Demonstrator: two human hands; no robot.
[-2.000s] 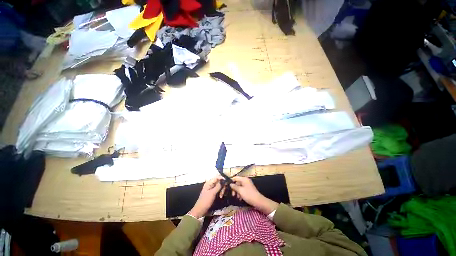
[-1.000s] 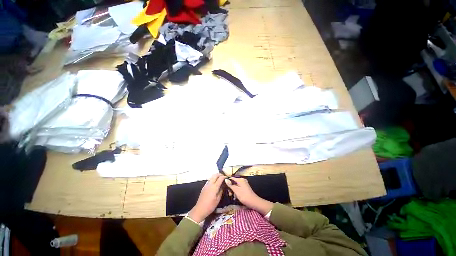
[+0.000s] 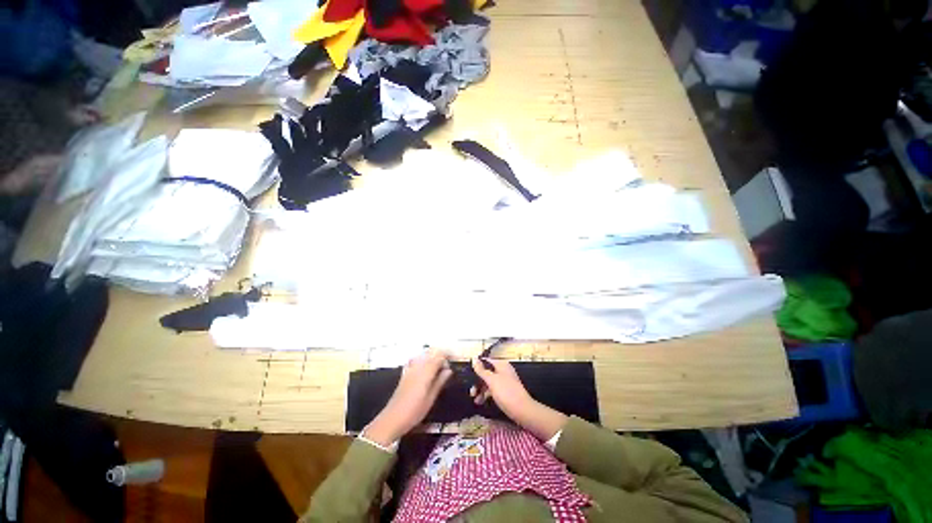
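A black fabric strip [image 3: 557, 390] lies flat along the near table edge, under both my hands. My left hand [image 3: 421, 384] is at its middle, fingertips pinched together; what they hold is too small to tell. My right hand [image 3: 503, 390] is just beside it, its fingers closed on a thin dark strip [image 3: 497, 347] whose end sticks up past the fingertips. White cut panels [image 3: 429, 255] lie overlapping just beyond, very bright.
A tied white bundle [image 3: 194, 220] and a small black scrap [image 3: 210, 311] lie at left. Black offcuts [image 3: 347, 123], grey offcuts [image 3: 450, 61] and red and yellow pieces [image 3: 393, 20] lie beyond. A black sliver [image 3: 495, 167] lies on the panels. A person's hand [image 3: 33, 174] shows at far left.
The upright dark piece above my fingertips no longer shows. My hands have moved slightly apart. The view has shifted a little, and pieces on the white bundle have moved.
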